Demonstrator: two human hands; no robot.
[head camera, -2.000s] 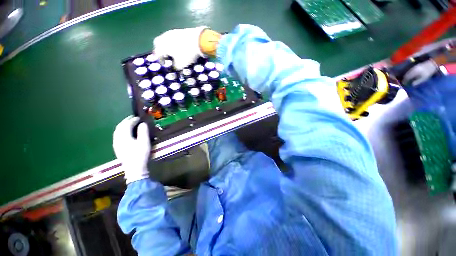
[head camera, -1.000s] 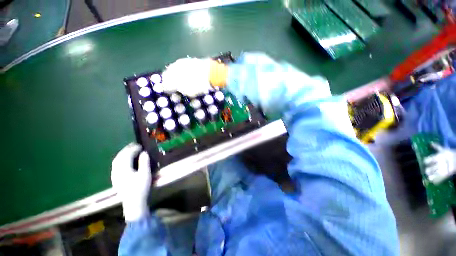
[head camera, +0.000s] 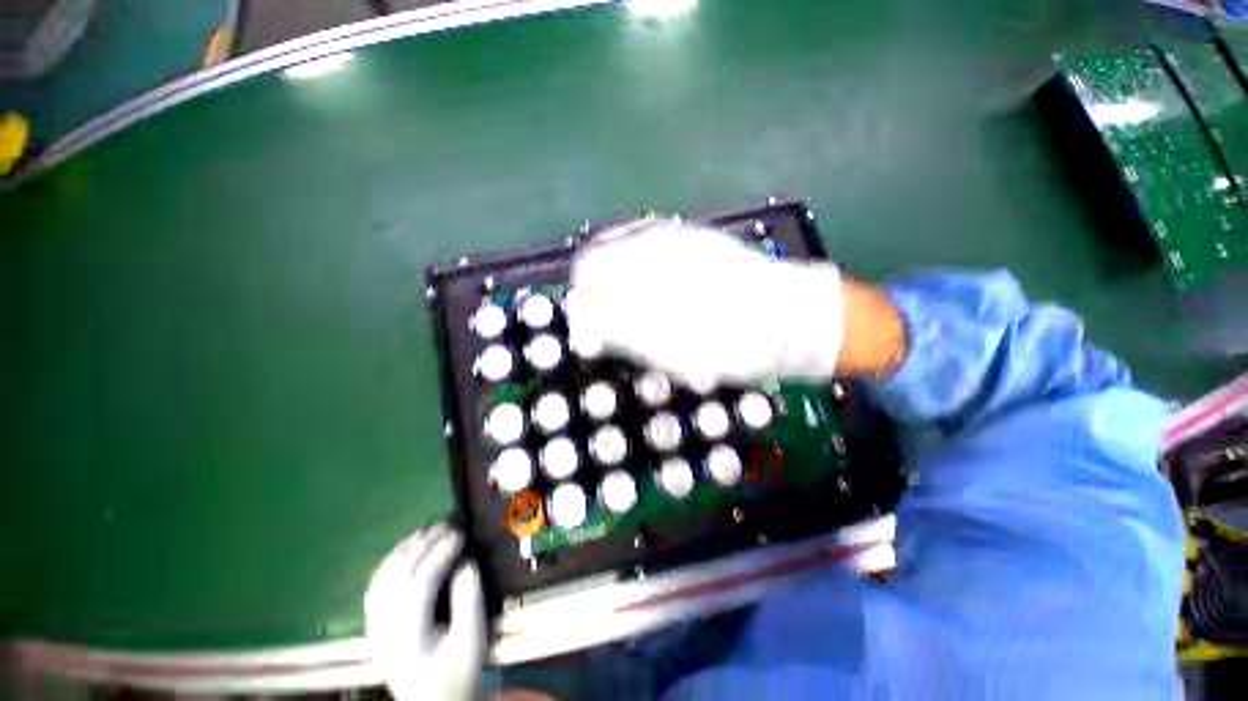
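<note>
A black carrier lies on the green belt against the near rail. In it sits a green circuit board with rows of capacitors, white tops up, and orange coils at its near edge. My left hand, in a white glove, is at the carrier's near left corner, thumb and fingers around the corner. My right hand, in a white glove, lies over the capacitors at the far middle of the board; its fingertips and anything under them are hidden.
Green boards lie on the belt at the far right, with a dark edge. A pale near rail runs below the carrier and a curved far rail at the top. A yellow-and-black fan is partly cut off at the right edge.
The view has shifted, so the carrier shows larger and more central. My right hand has stayed over the far capacitors; my left hand remains at the near left corner. The other worker has left the view.
</note>
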